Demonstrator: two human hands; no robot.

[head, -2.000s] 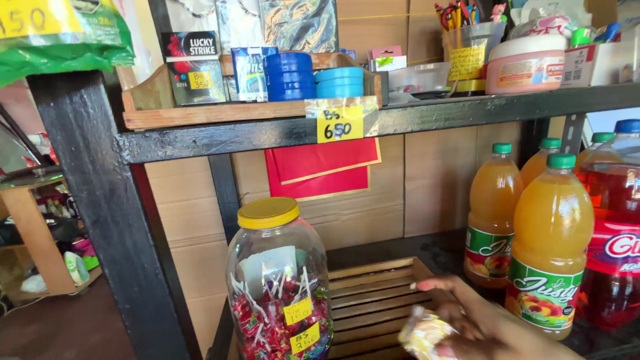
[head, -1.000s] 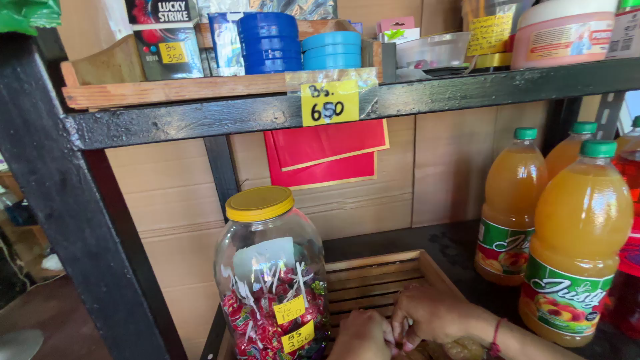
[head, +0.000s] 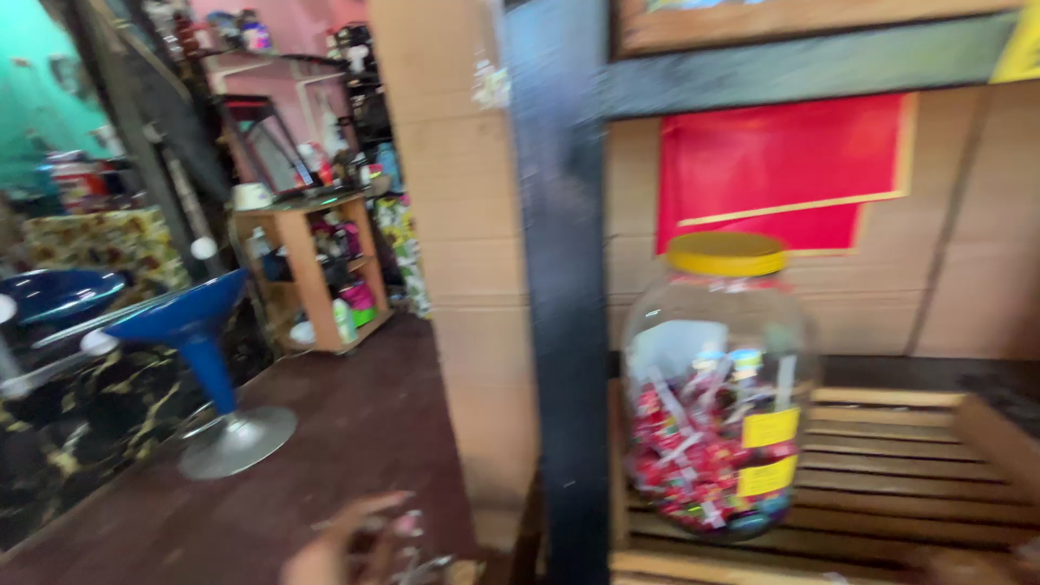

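My left hand (head: 353,544) is low in the view, left of the black shelf post, blurred by motion. Its fingers are bent around what looks like a clear, shiny plastic wrapper (head: 422,565); its contents are unclear. At the bottom right edge, a brown blur over the slatted wooden crate (head: 886,413) seems to be my right hand (head: 967,565), mostly cut off. A clear plastic jar (head: 719,390) with a yellow lid stands at the crate's left side, between the two hands. It holds red-wrapped lollipops and bears two yellow labels.
The black metal shelf post (head: 569,325) rises beside a cardboard panel (head: 479,325). Red sheets (head: 780,162) hang behind the jar. A blue bar stool (head: 203,349) stands on the dark red floor at left, near a small wooden shelf unit (head: 313,276) with bottles.
The view has swung left. One second ago my hands were together over the crate; now they are apart, the left one beyond the shelf post. The bottles of orange drink are out of view.
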